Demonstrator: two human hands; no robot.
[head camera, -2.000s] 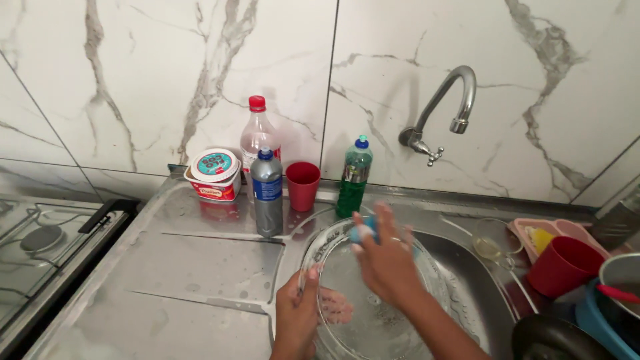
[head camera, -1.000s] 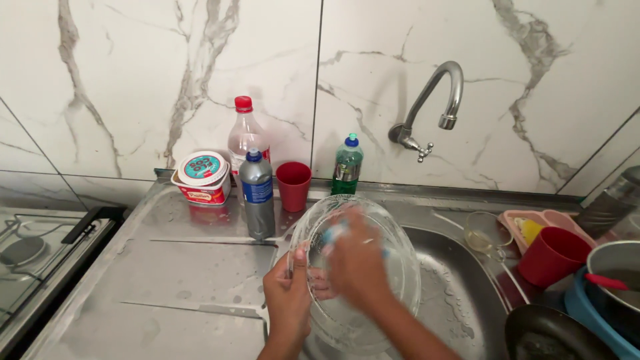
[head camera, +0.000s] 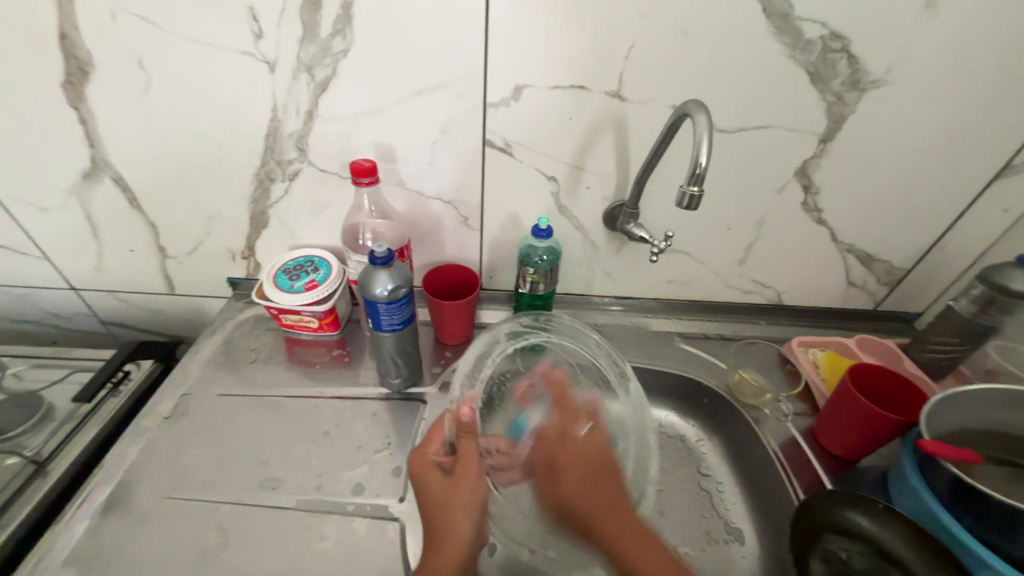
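A clear glass dish (head camera: 632, 424) is held tilted over the left part of the steel sink (head camera: 704, 472). My left hand (head camera: 456, 472) grips its left rim, thumb on the near face and fingers showing through the glass from behind. My right hand (head camera: 572, 456), blurred, is at the inside of the dish with a blue scrubbing pad or sponge (head camera: 524, 424) under its fingers. Beyond the dish stands a green dish soap bottle (head camera: 538, 272). The chrome faucet (head camera: 668, 160) above the sink shows no running water.
Left of the dish stand a red cup (head camera: 452, 304), a gray bottle (head camera: 390, 328), a red-capped plastic bottle (head camera: 370, 212) and a lidded tub (head camera: 304, 292). At right are another red cup (head camera: 868, 412), a pink tray (head camera: 872, 352), a pot (head camera: 976, 400) and a black pan (head camera: 868, 536). A stove (head camera: 48, 424) borders the left.
My right hand has moved from the upper part of the dish down to its middle with the blue pad. My left hand keeps its hold on the left rim.
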